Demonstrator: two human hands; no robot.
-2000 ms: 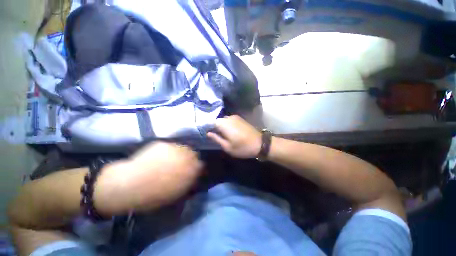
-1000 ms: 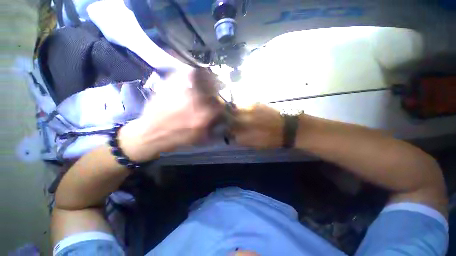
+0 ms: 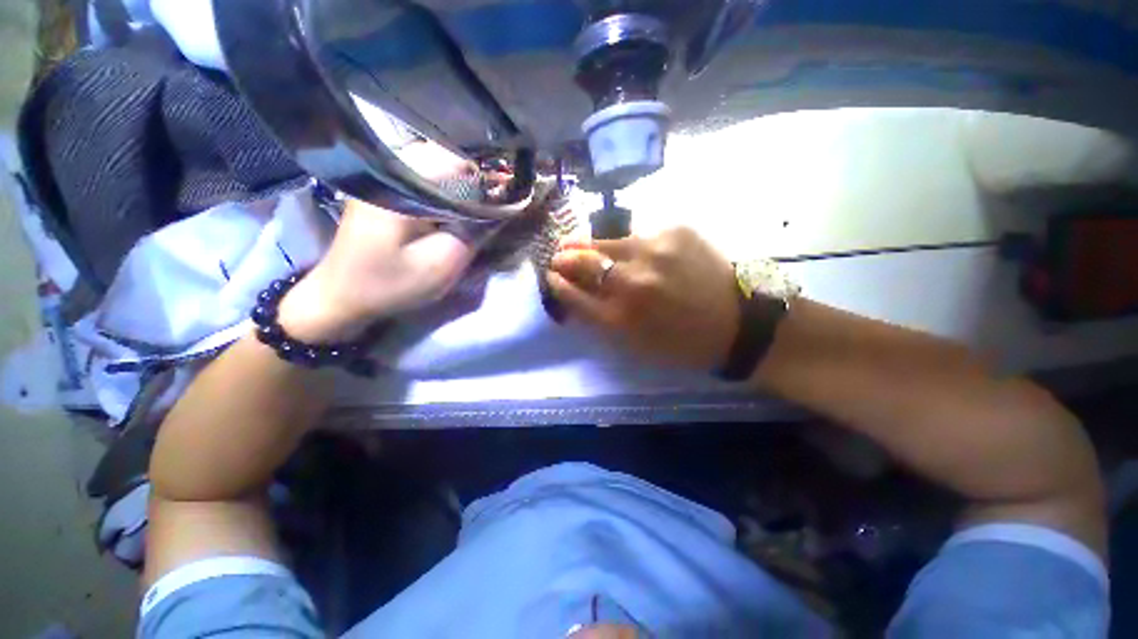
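The sewing machine head (image 3: pixel 899 63), white with a blue stripe, fills the top. Dark suiting (image 3: pixel 187 131) lies at the upper left, with pale lilac lining (image 3: pixel 462 337) running under my hands. My left hand (image 3: pixel 387 262) presses on the cloth left of the needle area, its fingertips partly hidden behind a shiny curved metal part (image 3: pixel 374 162). My right hand (image 3: pixel 649 293) grips the edge of a small textured dark piece (image 3: pixel 530 243) just in front of the needle area. The presser foot and needle are hard to make out.
An orange-red object (image 3: pixel 1092 268) sits at the right end. A strip runs along the table's front edge (image 3: pixel 574 409). A thin dark seam line crosses the white machine bed (image 3: pixel 849 187). A pale worn surface (image 3: pixel 38 499) is at the far left.
The view has moved closer to the needle area. Both hands have gone up from the front edge to the needle area. My hands have drawn slightly apart, showing the textured piece between them.
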